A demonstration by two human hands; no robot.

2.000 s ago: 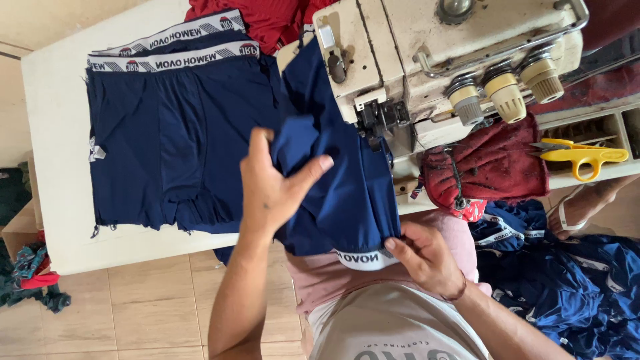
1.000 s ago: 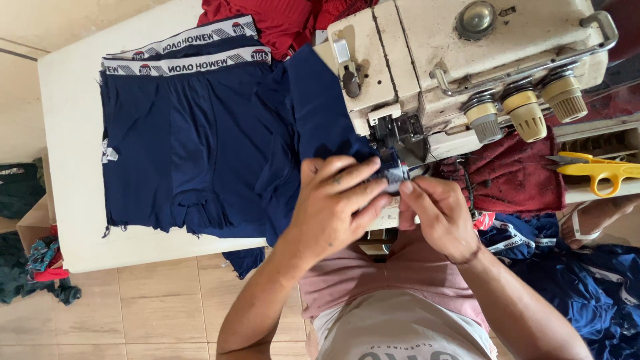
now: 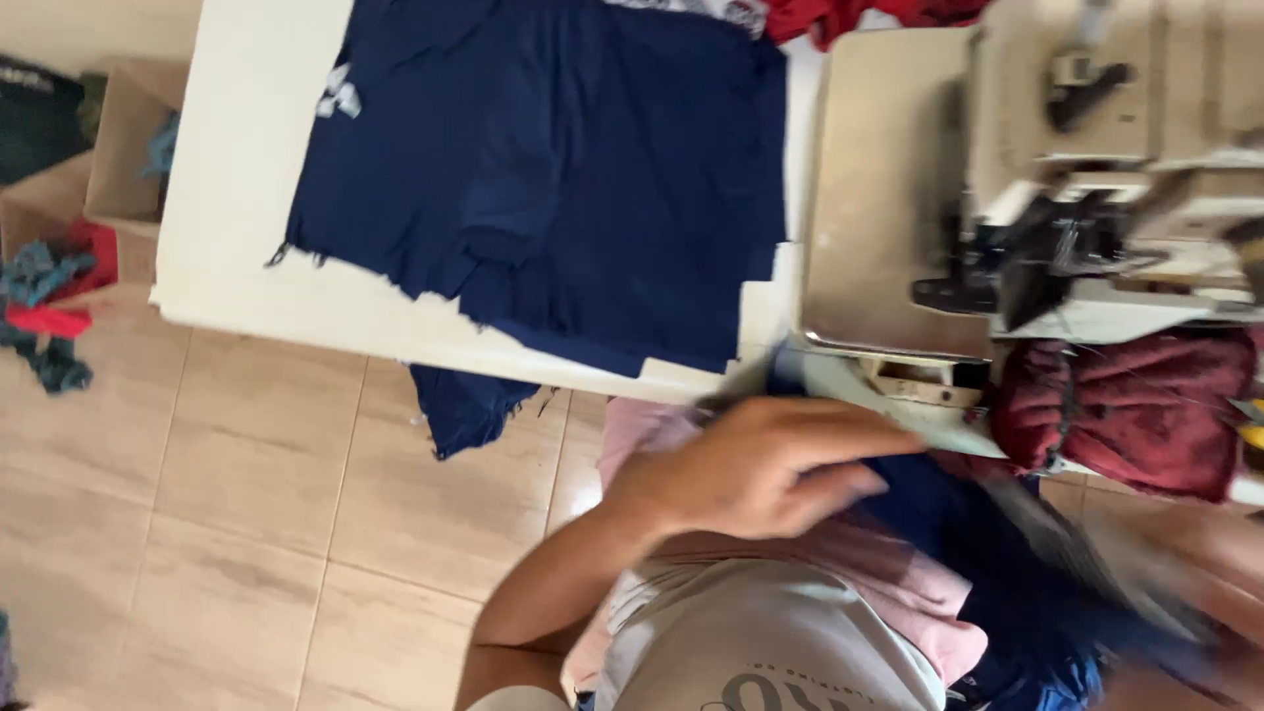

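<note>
My left hand (image 3: 780, 469) is over my lap, just below the sewing machine's bed, its fingers pointing right and holding nothing. At the right edge my right hand (image 3: 1175, 563) is badly blurred, beside a navy fabric garment (image 3: 948, 533) with a blurred pale band; whether it grips the garment cannot be told. The presser foot area of the industrial sewing machine (image 3: 1047, 242) shows no fabric under it. Navy shorts (image 3: 553, 168) with a printed waistband are stacked on the white table to the left.
The white table (image 3: 227, 197) borders the machine's metal plate (image 3: 889, 197). A dark red cloth bundle (image 3: 1126, 410) sits beside the machine, and red fabric (image 3: 839, 15) behind. Navy cloth (image 3: 469, 405) hangs below the table edge. Cardboard boxes (image 3: 128, 138) with fabric scraps stand at left.
The navy garment has left the machine's needle area and is down at my right side. Both hands have come away from the machine. The view has shifted left and nearer.
</note>
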